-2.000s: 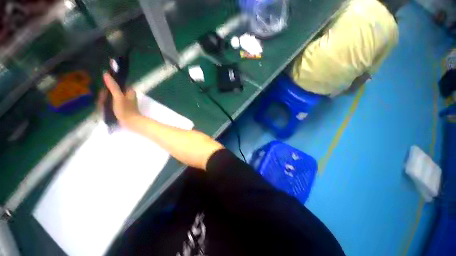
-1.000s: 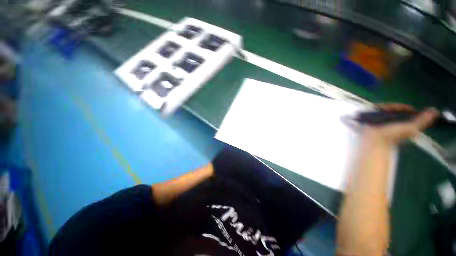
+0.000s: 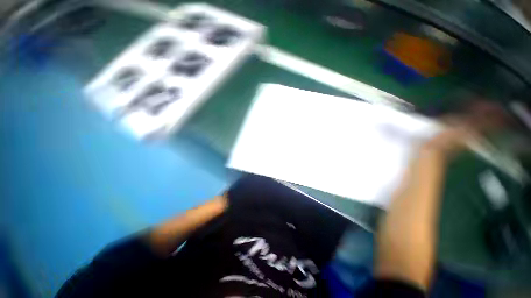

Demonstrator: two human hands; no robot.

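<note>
The white work sheet [image 3: 320, 139] lies on the green bench in front of me, with no unit on it. My right hand [image 3: 460, 131] is at the sheet's right end, strongly blurred, closed around the dark electric screwdriver, whose outline is smeared. My left forearm shows at lower left, but the hand is hidden behind the black clothing. The white foam tray [image 3: 201, 96] stands left of the sheet, with several black units [image 3: 189, 63] in its pockets.
A pale rail [image 3: 326, 75] runs behind the sheet. Beyond it are a round dish [image 3: 344, 18] and an orange heap [image 3: 420, 52] in a blue bin [image 3: 402, 68]. A blurred white item [image 3: 494, 189] and dark items lie at right. Blue floor [image 3: 110, 163] shows at left.
The view has swung from the right side of the bench to the foam tray, then shifted slightly. My right hand stays near the sheet's right end, now more blurred.
</note>
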